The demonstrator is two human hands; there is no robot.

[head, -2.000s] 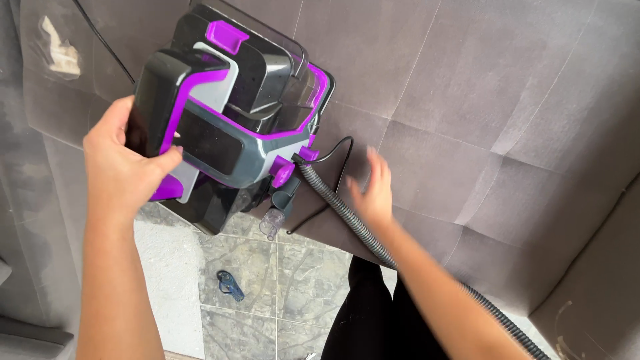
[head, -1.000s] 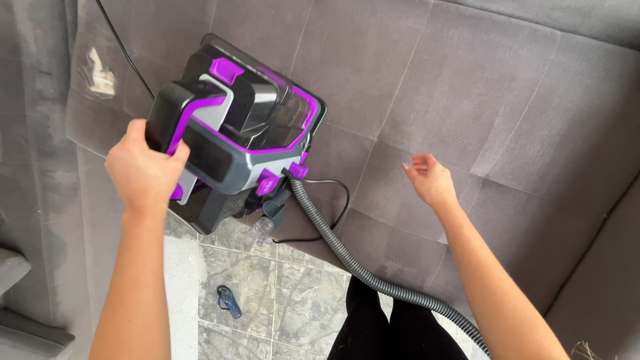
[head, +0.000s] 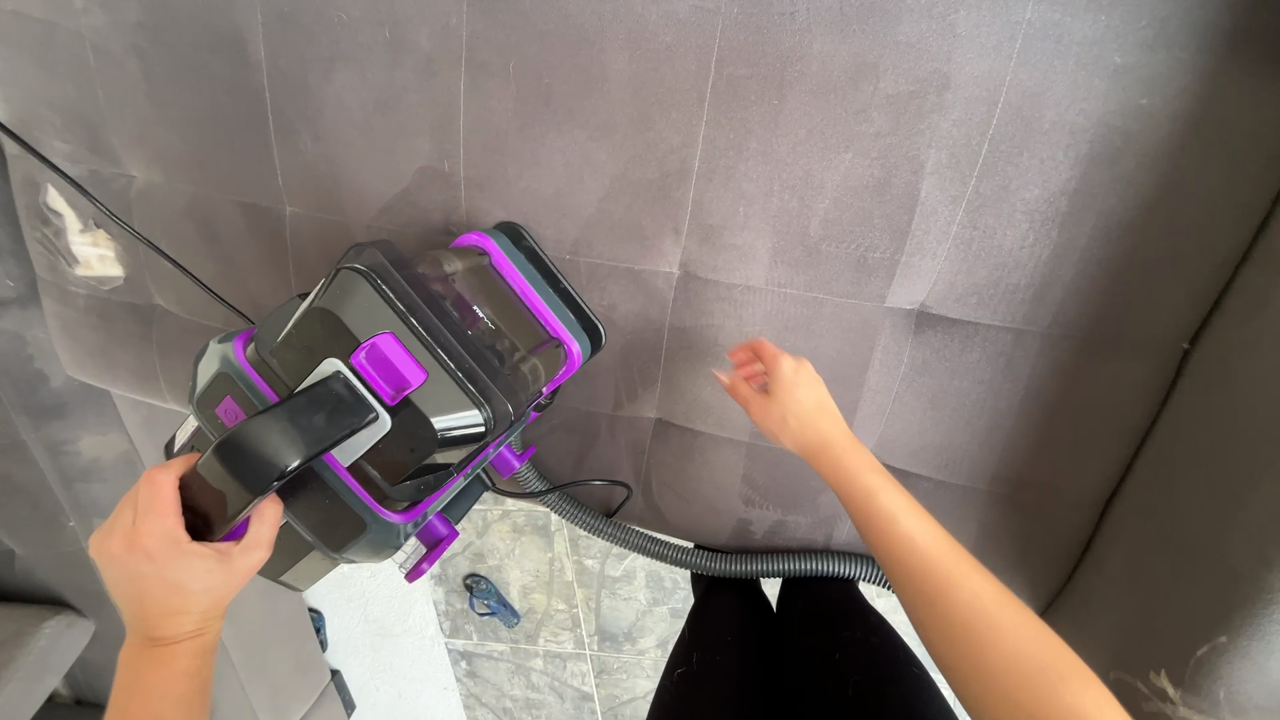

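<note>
A black, grey and purple portable upholstery cleaner (head: 400, 390) stands tilted in view on the grey tufted sofa seat (head: 800, 270), near its front edge. My left hand (head: 180, 550) grips the black carrying handle (head: 290, 440) at its lower end. A ribbed grey hose (head: 650, 545) runs from the machine's side to the right, across my legs and behind my right forearm. My right hand (head: 775, 395) hangs over the seat to the right of the machine, fingers curled and holding nothing that shows. The smoky clear tank (head: 500, 320) faces away from my left hand.
A black power cord (head: 130, 230) crosses the seat at the left, near a crumpled clear plastic bag (head: 85, 240). A blue flip-flop (head: 491, 600) lies on the tiled floor (head: 540, 640) below. The sofa's armrest (head: 1200, 480) rises at the right.
The cleaner has turned on the seat, with my left hand still on its handle. My right hand has moved away from the hose and now has its fingers curled.
</note>
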